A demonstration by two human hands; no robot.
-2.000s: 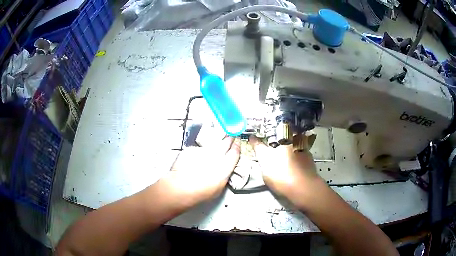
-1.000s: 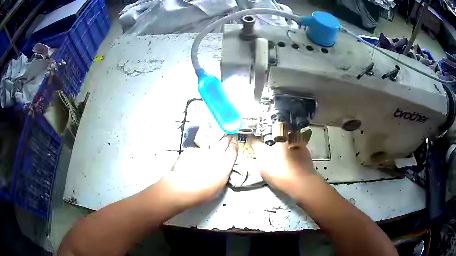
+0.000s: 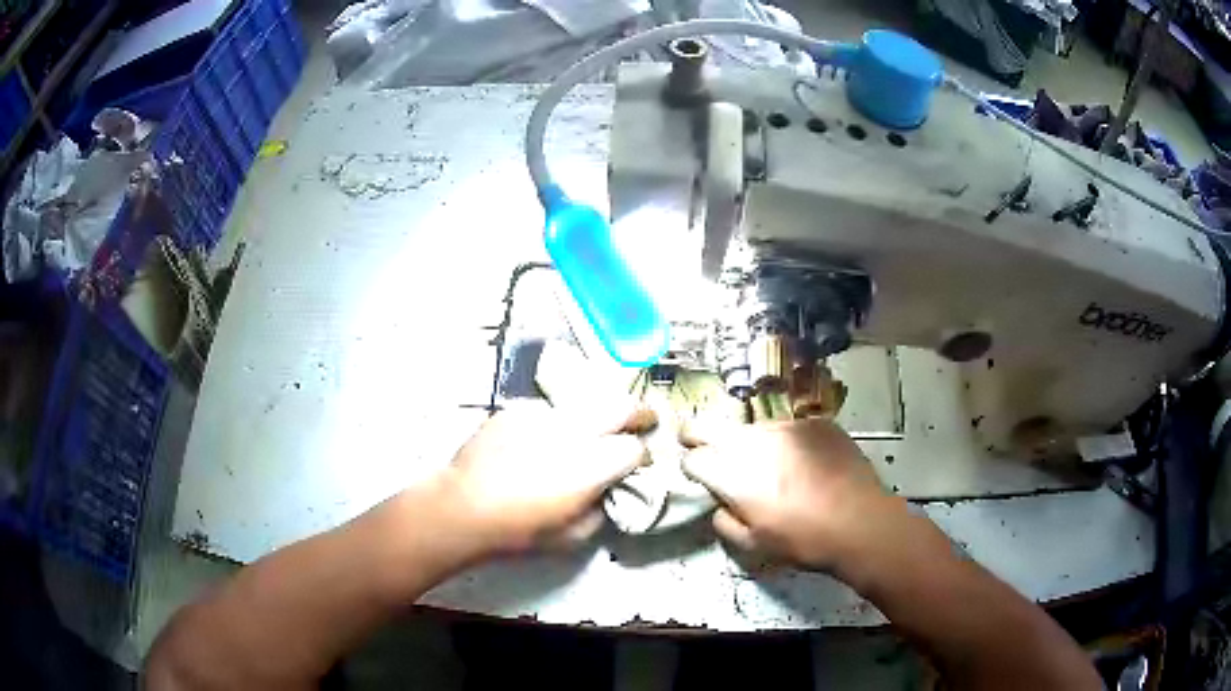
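Observation:
A pale cloth garment piece [image 3: 651, 508] lies bunched in front of the needle area, partly washed out by the lamp. A yellowish-olive strip [image 3: 702, 393] shows just in front of the presser foot area [image 3: 664, 373]. My left hand [image 3: 547, 466] pinches the cloth from the left with curled fingers. My right hand [image 3: 776, 486] pinches it from the right, close beside my left hand. Brass-coloured parts [image 3: 770, 362] stand just behind my right hand. Glare hides the cloth's left part.
The off-white machine head [image 3: 945, 230] fills the right side. A blue lamp [image 3: 605, 286] hangs over the worn white table [image 3: 311, 365]. Blue mesh crates [image 3: 216, 101] stand at the left, beside a khaki bundle [image 3: 165, 300]. A whitish cloth pile [image 3: 473, 41] lies behind the table.
Both hands have drawn back from the needle towards me, and their fingers are now curled on the cloth. More of the olive strip shows near the presser foot.

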